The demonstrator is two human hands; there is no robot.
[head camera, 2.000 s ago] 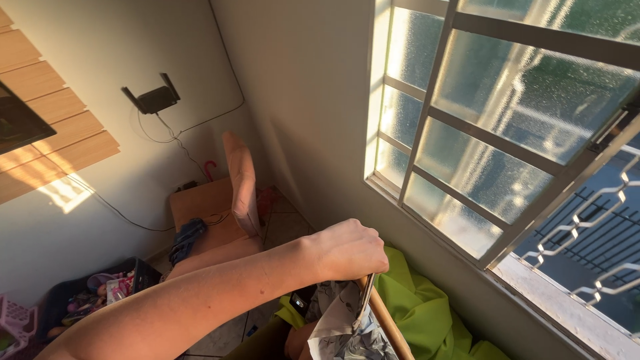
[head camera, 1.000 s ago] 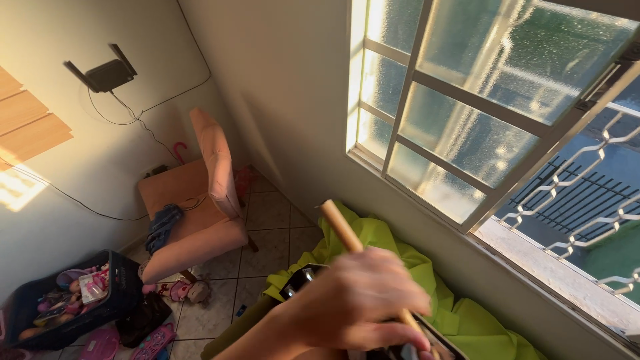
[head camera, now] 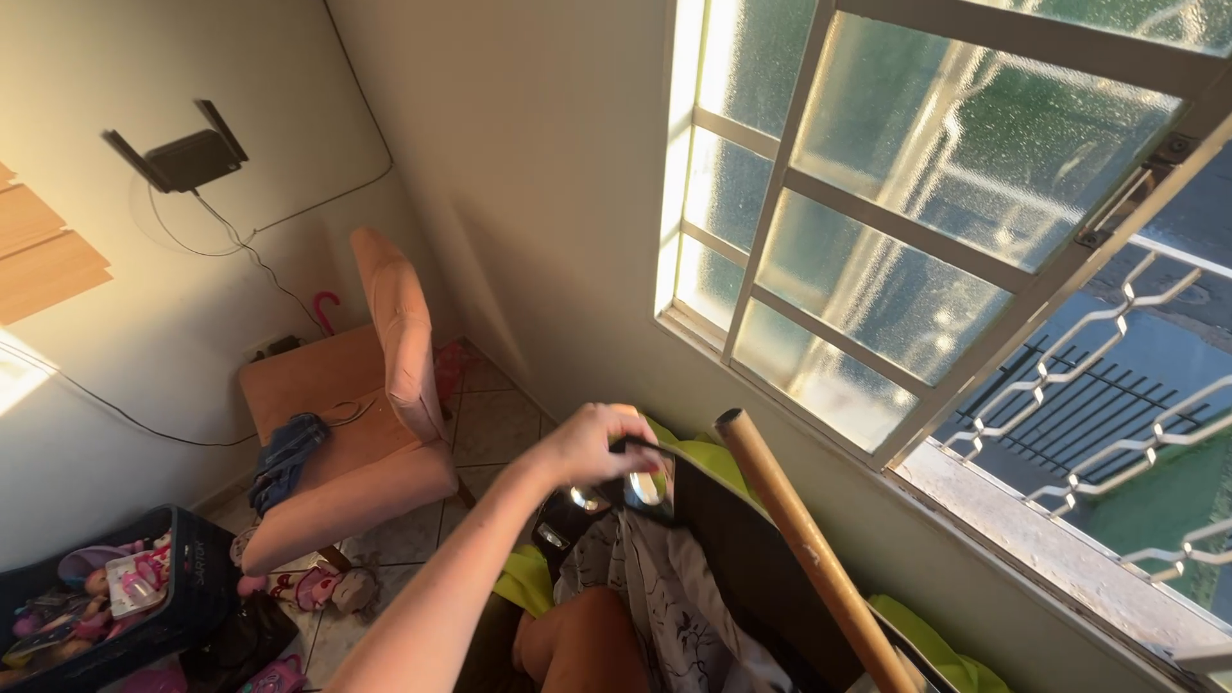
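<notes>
My left hand reaches in from the lower left, its fingers closed on the upper edge of a black fabric band with shiny metal rings. Grey fabric with a dark line pattern hangs from it in folds. Just right of the hand, a wooden rod slants from its free upper end down to the bottom edge. My right hand does not show. Bright green fabric lies behind the band, along the wall. One of my bent legs is below the hand.
A sliding window with a metal grille is at the right. An upholstered pink chair bears denim cloth. A dark bin of toys and a doll are on the lower-left floor. A router is on the wall.
One second ago a hand was on the wooden rod; now my left hand is off it and holds the black band's edge. The rod shows farther right. The view has also shifted.
</notes>
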